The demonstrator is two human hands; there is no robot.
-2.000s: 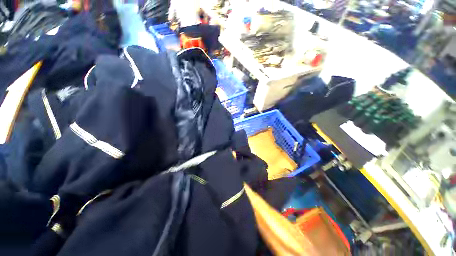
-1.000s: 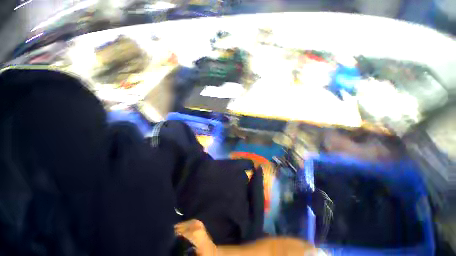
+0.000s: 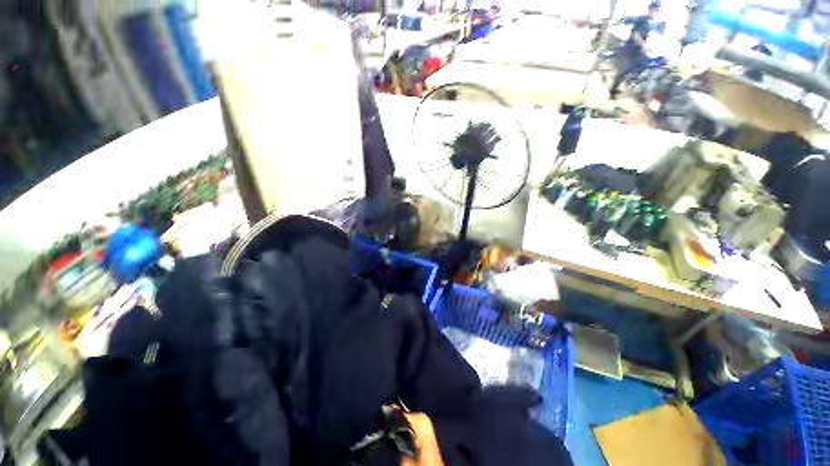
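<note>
A large bundle of navy-black garments [image 3: 309, 328] with thin cream striped trim fills the lower left and middle, close to the camera. My right hand [image 3: 420, 439] shows only as a small patch of skin at the bottom edge, against the bundle, with something dark beside it. Its fingers are hidden by the cloth; it holds the bundle. My left hand is not in view.
A blue basket [image 3: 569, 382] holds a whitish plastic bag [image 3: 496, 358]. A black fan [image 3: 473, 146] stands behind it. A tan board [image 3: 660, 437] lies on the blue floor, beside another blue basket [image 3: 813, 400]. Thread cones [image 3: 614, 211] stand on a white table [image 3: 573, 246]. A person [image 3: 634, 45] is far back.
The view has swung right, past the machine table and red stool, to the fan and other baskets. The dark bundle has stayed in front of me. Less of my right forearm shows.
</note>
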